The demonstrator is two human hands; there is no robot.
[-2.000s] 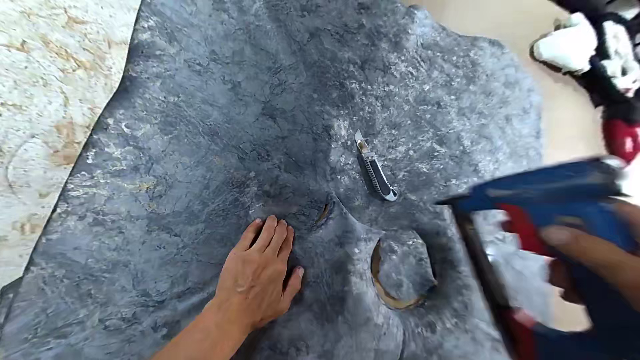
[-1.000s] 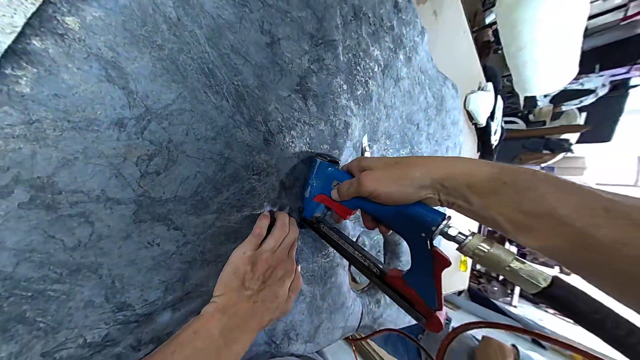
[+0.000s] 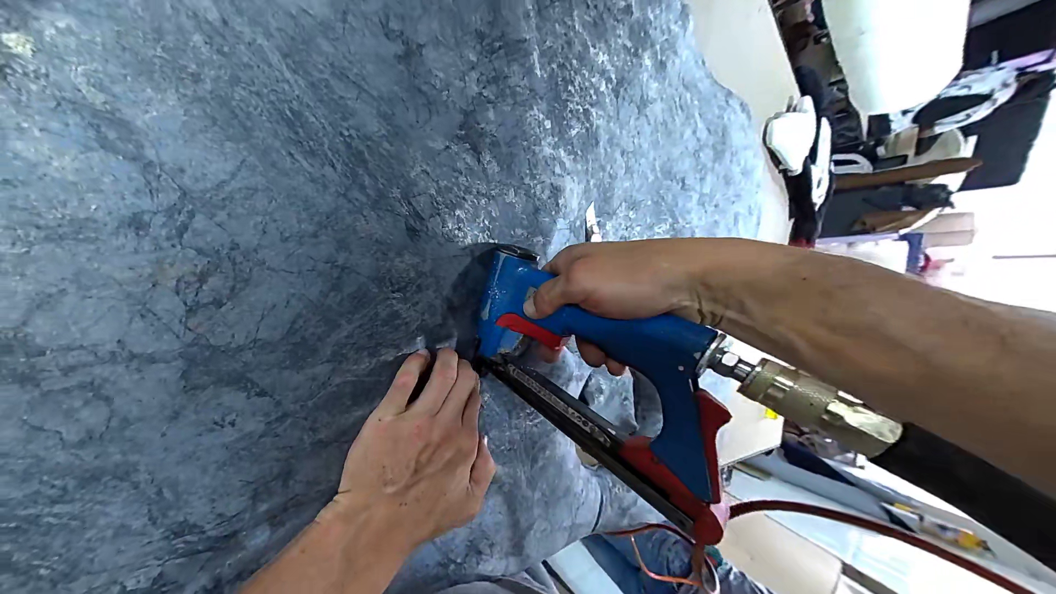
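My right hand (image 3: 615, 289) grips the handle of a blue and red pneumatic staple gun (image 3: 660, 346), its nose down against the mottled grey-blue sheet material (image 3: 247, 206). My left hand (image 3: 421, 445) lies on the sheet just left of the nose, fingertips pressing beside a small dark gap or fold. Above my right hand the blade of a utility knife (image 3: 591, 223) shows; its handle is mostly hidden behind the hand. Partly behind the gun's magazine is a cut-out opening (image 3: 648, 404) in the sheet. A metal coupling (image 3: 817, 404) joins the gun to a black hose.
A pale board edge (image 3: 742, 49) runs beyond the sheet at the right. Past it lie black and white furry items (image 3: 792, 136) and other clutter. A thin red hose (image 3: 858, 516) curves across the lower right. A white rounded object (image 3: 899, 49) is at the top right.
The staple gun in my right hand has moved left from the right side onto the sheet beside my left hand. My left hand stays on the sheet. The view has turned.
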